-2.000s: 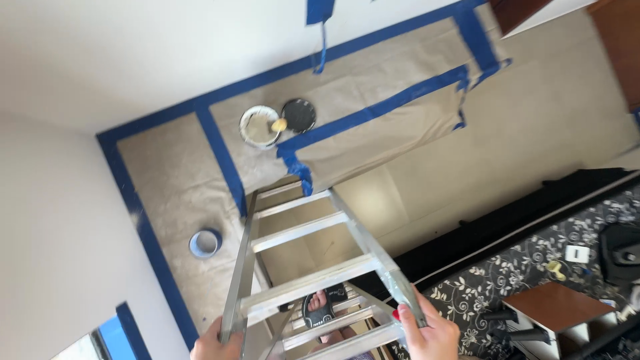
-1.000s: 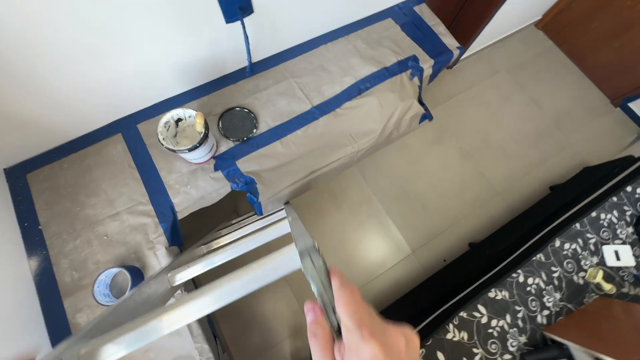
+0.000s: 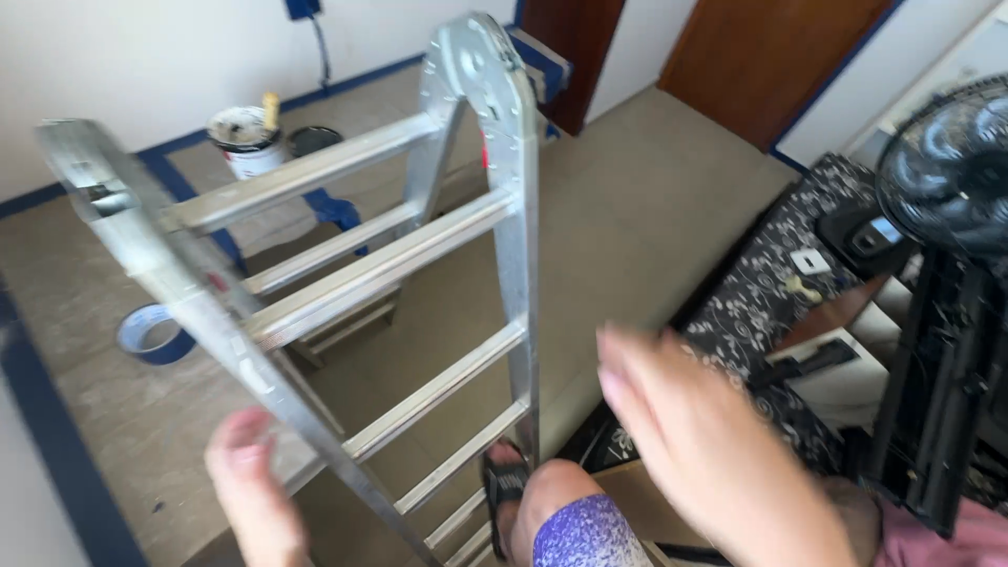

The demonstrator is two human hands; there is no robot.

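Note:
An aluminium folding ladder (image 3: 386, 260) stands in front of me, its hinged top in the upper middle of the view. My left hand (image 3: 256, 488), blurred, is just left of the ladder's near left rail, apart from it and holding nothing. To the right of the ladder my right hand (image 3: 693, 425) is raised, blurred and empty, its fingers loosely extended. One of my feet, in a black slide sandal (image 3: 504, 488), is beside the lower rungs.
Behind the ladder, a paint can (image 3: 248, 146) with a brush and a dark lid (image 3: 315, 140) sit on taped covering paper. A blue tape roll (image 3: 155, 334) lies left. At right, patterned fabric (image 3: 736, 303) holds a fan (image 3: 957, 169) and a white plate (image 3: 809, 261). Wooden doors are behind.
Two seconds ago both hands were on the ladder's rails; now both are off them. The view has shifted, and the ladder's hinged top now shows higher in it.

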